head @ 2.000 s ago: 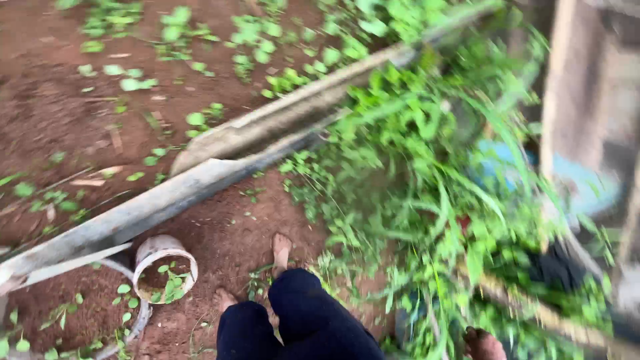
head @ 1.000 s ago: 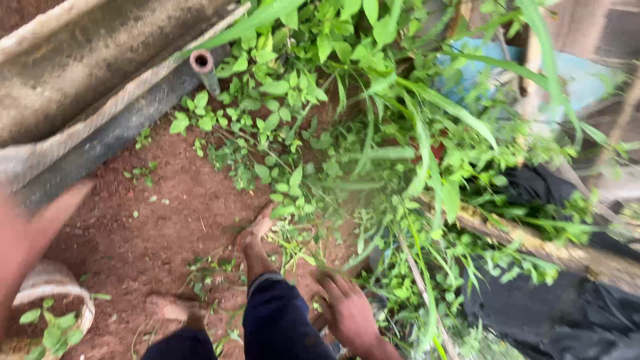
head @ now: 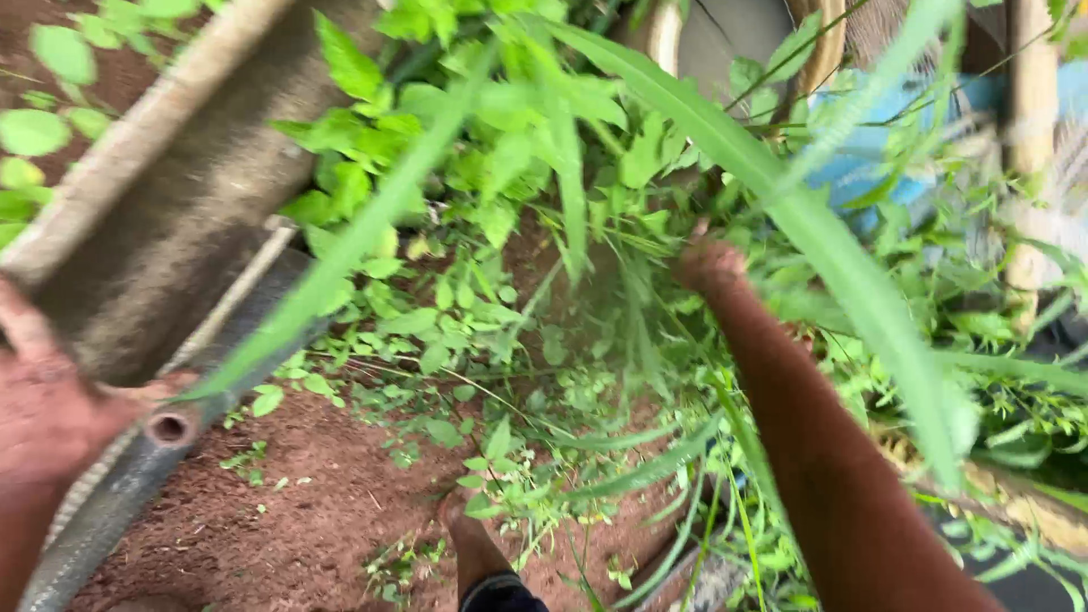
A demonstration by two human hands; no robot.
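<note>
My left hand (head: 59, 399) rests at the left on the edge of a long, weathered trough (head: 204, 161), its fingers spread. Close to the thumb is the round open end of a pipe (head: 170, 427). My right arm reaches into the weeds right of centre, where my right hand (head: 714, 259) is closed around green stems (head: 629, 242); leaves partly hide the fingers. Long grass blades (head: 765, 178) cross the view close to the camera, blurred. Low leafy weeds (head: 425, 327) grow between the two hands.
Red-brown soil (head: 280, 510) lies below, with my bare foot (head: 467, 527) on it. A blue object (head: 875, 161) and a wooden pole (head: 1033, 153) stand at the upper right. Black material (head: 1011, 552) and a log (head: 1011, 501) lie at the lower right.
My right hand has moved from beside my knee up into the weeds and closed there. My left hand is now on the trough's edge. The view has moved closer to the weeds; the bucket is out of view.
</note>
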